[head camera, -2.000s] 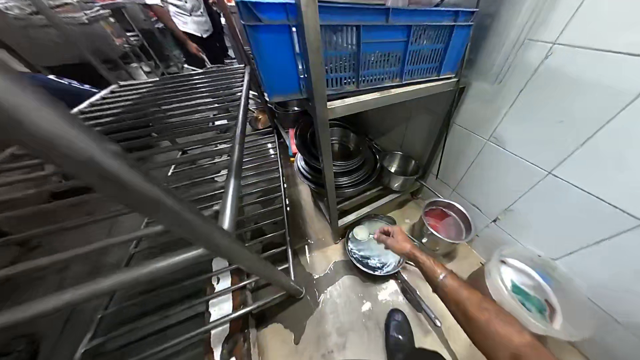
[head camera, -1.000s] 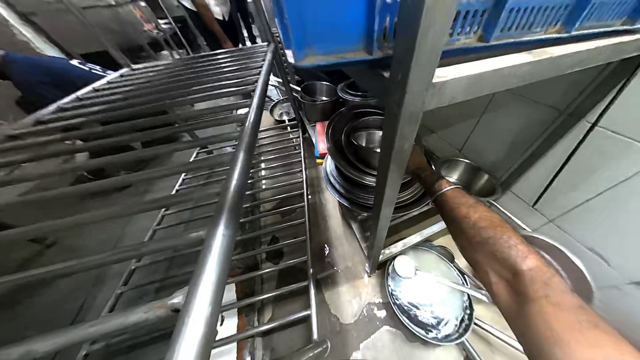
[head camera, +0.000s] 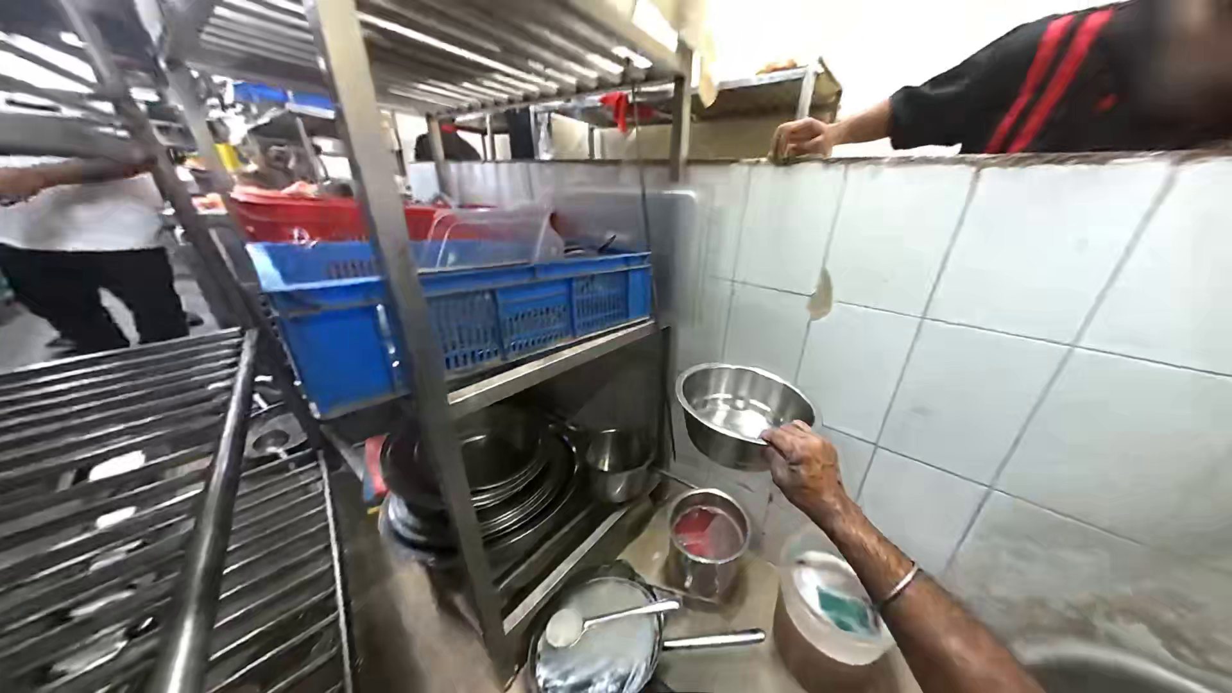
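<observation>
My right hand (head camera: 805, 464), with a bangle on its wrist, grips the near rim of a round stainless steel bowl (head camera: 707, 443), raised in front of the tiled wall. Little shows inside the bowl except shiny metal. My left hand is out of view. Below the bowl stands a steel pot (head camera: 705, 575) with something red in it. A pan (head camera: 616, 640) on the floor holds whitish matter, and a ladle (head camera: 566, 628) lies across it. Beside my forearm is a clear plastic tub (head camera: 797, 616) with a green item inside.
Stacked dark pans (head camera: 520, 500) and a steel pot (head camera: 619, 462) stand on the rack's bottom shelf, under a blue plastic crate (head camera: 337, 327). A slatted metal rack (head camera: 207, 539) is at the left. Behind the tiled wall (head camera: 1011, 337) is a person in a dark sleeve; another stands far left.
My right hand was at the lower shelf behind the rack post; it is now out by the wall, holding the steel bowl. The view has swung up and right.
</observation>
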